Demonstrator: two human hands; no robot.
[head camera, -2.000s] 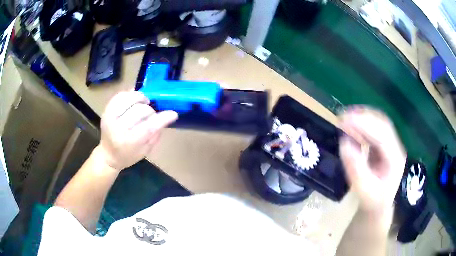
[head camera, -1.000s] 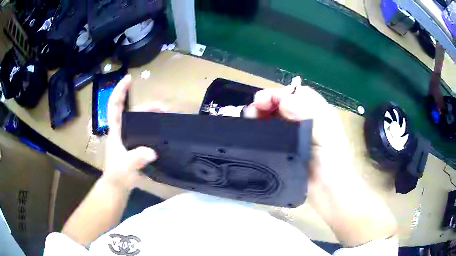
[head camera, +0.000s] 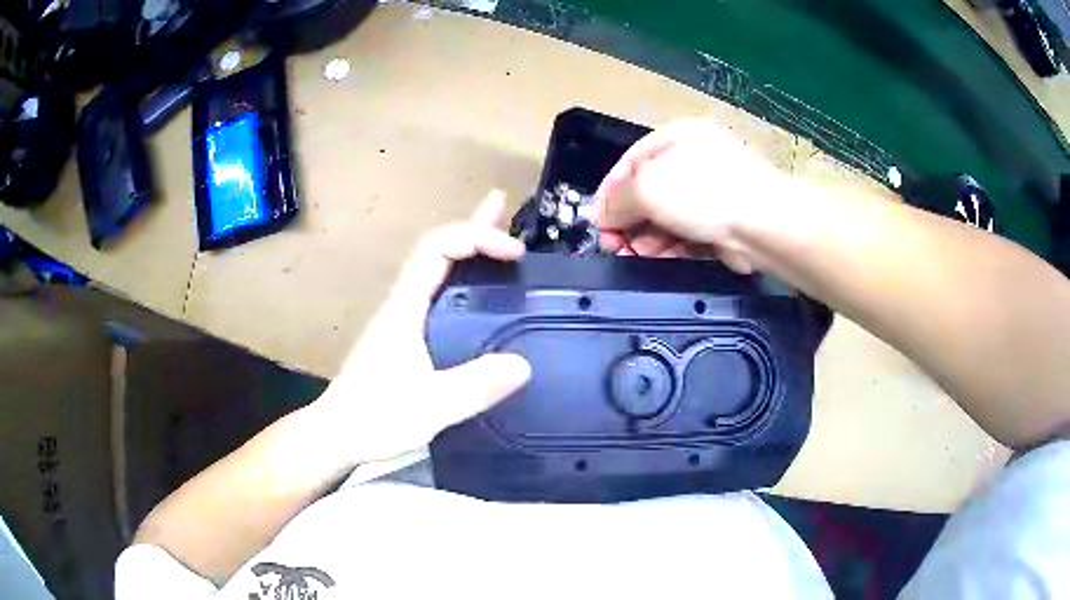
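A black battery cover (head camera: 587, 375) is tilted up near my body, its ribbed outer face toward me. My left hand (head camera: 434, 340) holds its left end, thumb on the outer face and fingers over the top edge. Behind it lies the open black main housing (head camera: 587, 152), with pale parts and wires (head camera: 566, 211) showing inside. My right hand (head camera: 686, 193) reaches over the cover's top edge into the gap, fingertips pinched at thin wires by the housing. What exactly the fingertips hold is too small to tell. The cover hides the rest of the housing.
Another cover with a blue battery pack (head camera: 237, 176) lies at the left on the tan bench (head camera: 399, 152). A black cover (head camera: 115, 164) and wheeled units (head camera: 153, 35) are beyond it. A green conveyor (head camera: 821, 70) runs along the back. Brown cartons (head camera: 59, 434) stand at the lower left.
The cover has turned so its ribbed outer face shows fully and its battery side is hidden. My right hand has moved from the housing's right side to the wires between cover and housing.
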